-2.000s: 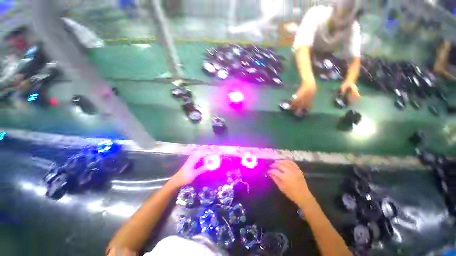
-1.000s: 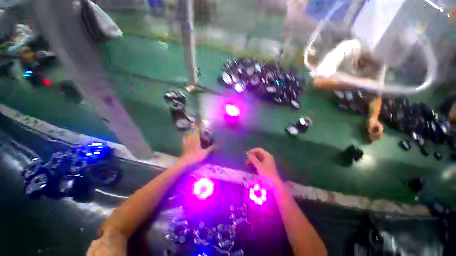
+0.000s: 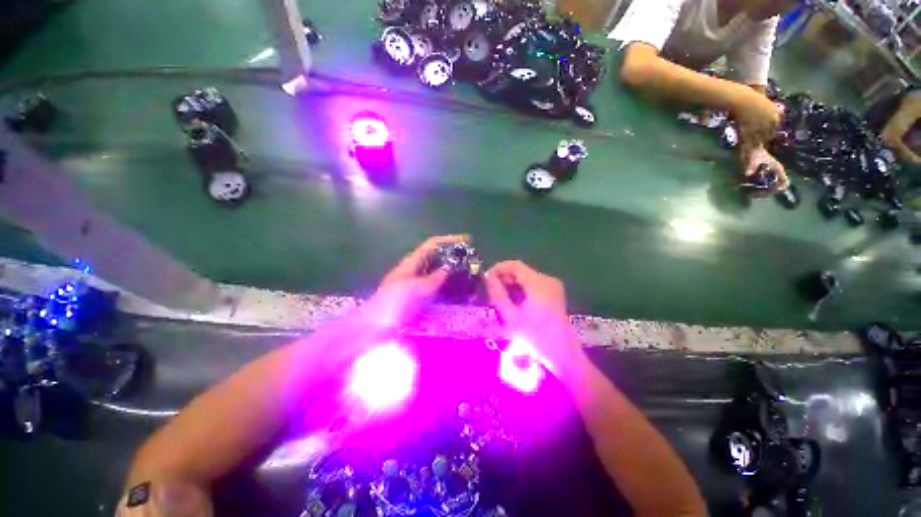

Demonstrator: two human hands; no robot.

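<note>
My left hand (image 3: 419,275) holds a small dark unit (image 3: 459,265) with a yellow-green patch, above the pale rail. My right hand (image 3: 520,293) is just right of it, fingertips together near the unit; whether they pinch something small is unclear. Below my wrists, two LED modules glow magenta on the dark bench: a left one (image 3: 384,376) and a right one (image 3: 522,370). Unlit LED modules (image 3: 439,485) with loose wires lie nearer me, with some blue light among them.
Green conveyor (image 3: 626,273) beyond the rail (image 3: 667,335) carries a magenta-lit unit (image 3: 371,136), partly joined units (image 3: 224,182) and heaped black housings (image 3: 475,45). Another worker's hand (image 3: 762,167) is at upper right. Black housings (image 3: 747,449) lie right; blue-lit modules (image 3: 63,303) left.
My left hand has moved back from the belt with the dark unit in it, and my hands have come closer together. The view has shifted, and the two lit modules remain on the bench.
</note>
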